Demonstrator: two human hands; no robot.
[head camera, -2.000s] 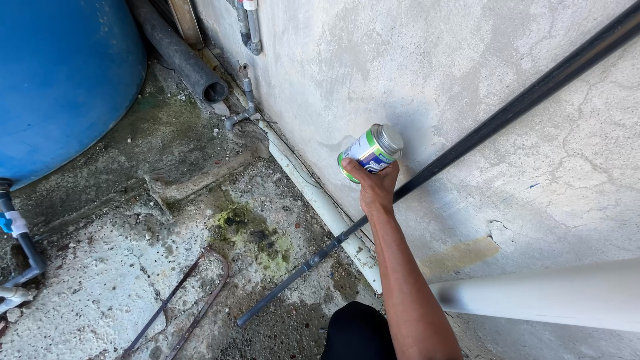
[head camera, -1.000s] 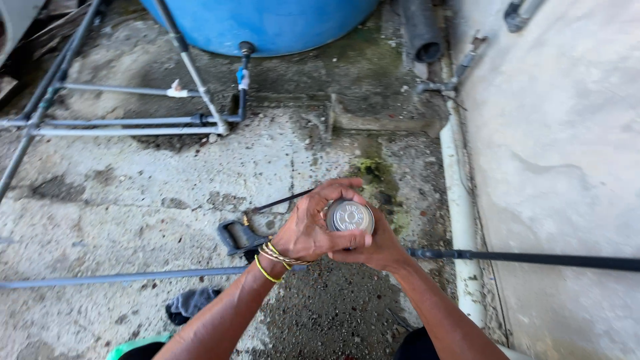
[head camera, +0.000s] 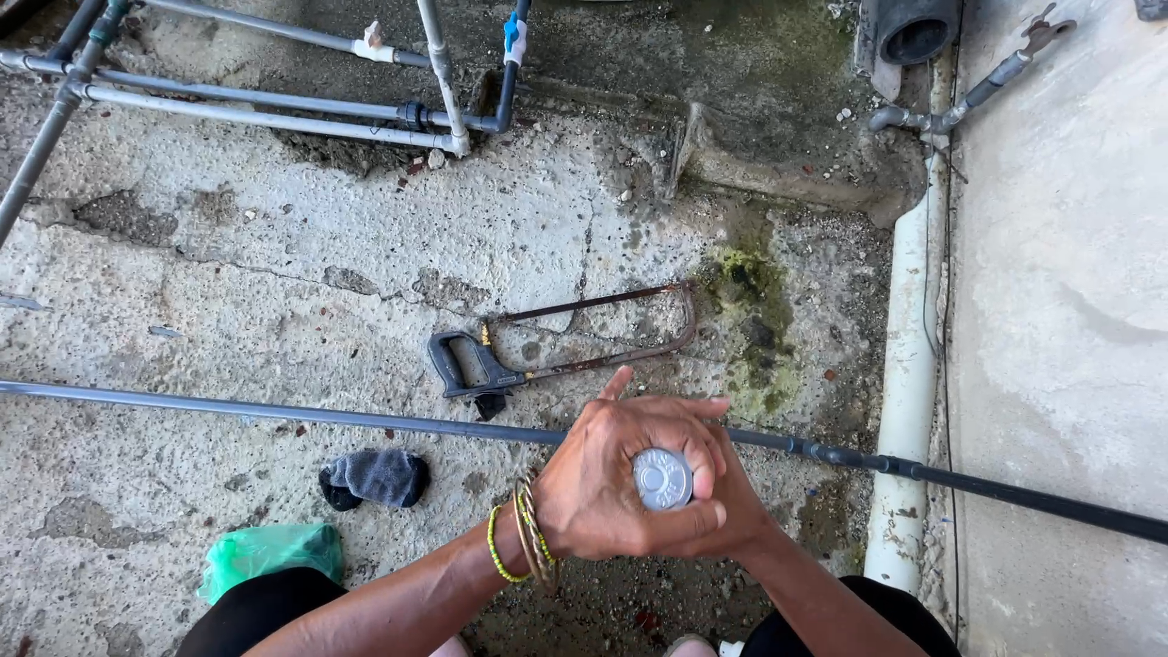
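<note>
My left hand, with bracelets at its wrist, is wrapped over the top of a can, its fingers around the round grey lid. My right hand is beneath and behind it, mostly covered, around the can's body, which is hidden. Just beyond the hands a hacksaw with a rusty frame lies on the concrete. A long grey plastic pipe runs across the ground behind my hands and joins a darker length at the right.
A grey sock-like cloth and a green plastic bag lie at lower left. Plumbing pipes with valves stand at upper left. A white pipe runs along the wall at right, near a metal tap.
The can, held sideways in my right hand near the wall two seconds ago, is now upright between both hands. My left hand has come onto its lid. The view has swung left.
</note>
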